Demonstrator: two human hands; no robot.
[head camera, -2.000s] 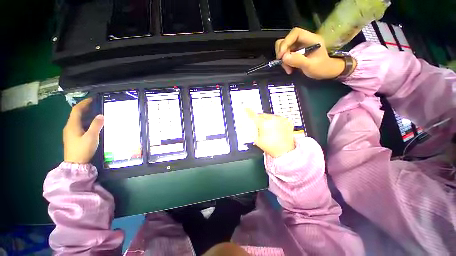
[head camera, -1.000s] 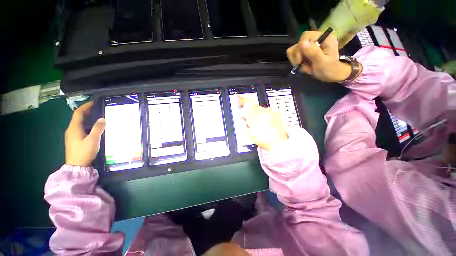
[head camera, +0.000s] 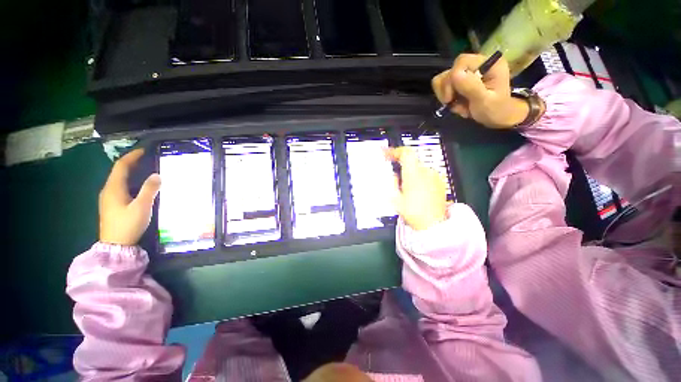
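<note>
A long black phone tray (head camera: 254, 254) lies on the dark green mat and holds several upright smartphones side by side with lit white screens. The leftmost phone (head camera: 187, 198) shows a green block at its lower left. My left hand (head camera: 125, 198) grips the tray's left end, thumb on top near that phone. My right hand (head camera: 420, 186) holds nothing that I can see. Its fingertips are at the upper right of the second phone from the right (head camera: 369, 186), and it partly covers the rightmost phone (head camera: 433, 153).
Behind lie more black trays (head camera: 299, 71) with dark phones. At right, a neighbour's hand (head camera: 478, 89) holds a black pen (head camera: 489, 63) above the tray's back right corner. A film-wrapped pole (head camera: 530, 33) stands behind it. A pale strip (head camera: 33, 142) is at left.
My right hand has moved from the middle and upper part of the second phone from the right towards the rightmost one. My left hand still grips the tray. The neighbour's pen has moved rightward and back.
</note>
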